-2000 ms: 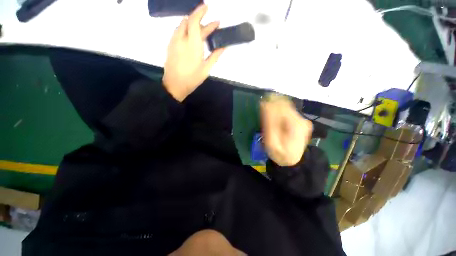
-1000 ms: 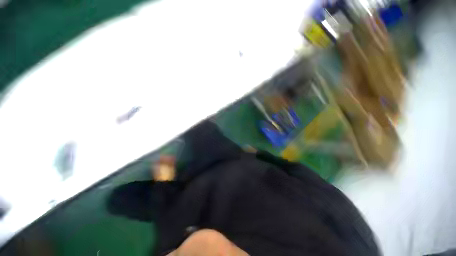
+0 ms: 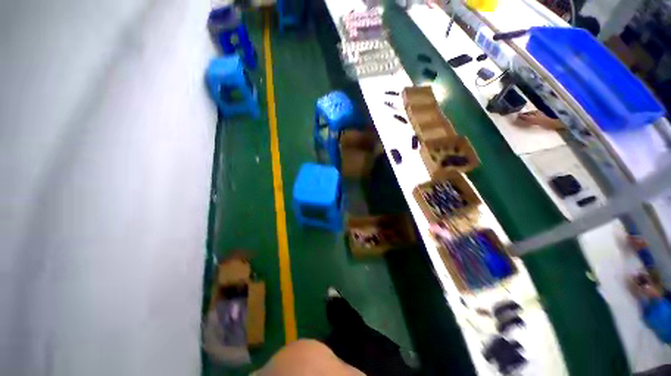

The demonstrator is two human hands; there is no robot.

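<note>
Neither of my hands is in the picture. Nearest in front of me is the long white bench on the right. Dark parts lie in a loose group at its near end, with more dark pieces just beyond. A cardboard box on the bench holds blue and dark slim parts. Behind it a second box holds small dark and light parts. My dark-clothed leg shows at the bottom.
Blue stools stand on the green floor beside a yellow line. An open box lies left of the line, another by the bench. Across the green strip are people's hands and a large blue tray.
The view has swung from the bench in front to a look along the aisle and bench. My hands, seen earlier at the bench, are out of the picture; the handheld device is no longer seen.
</note>
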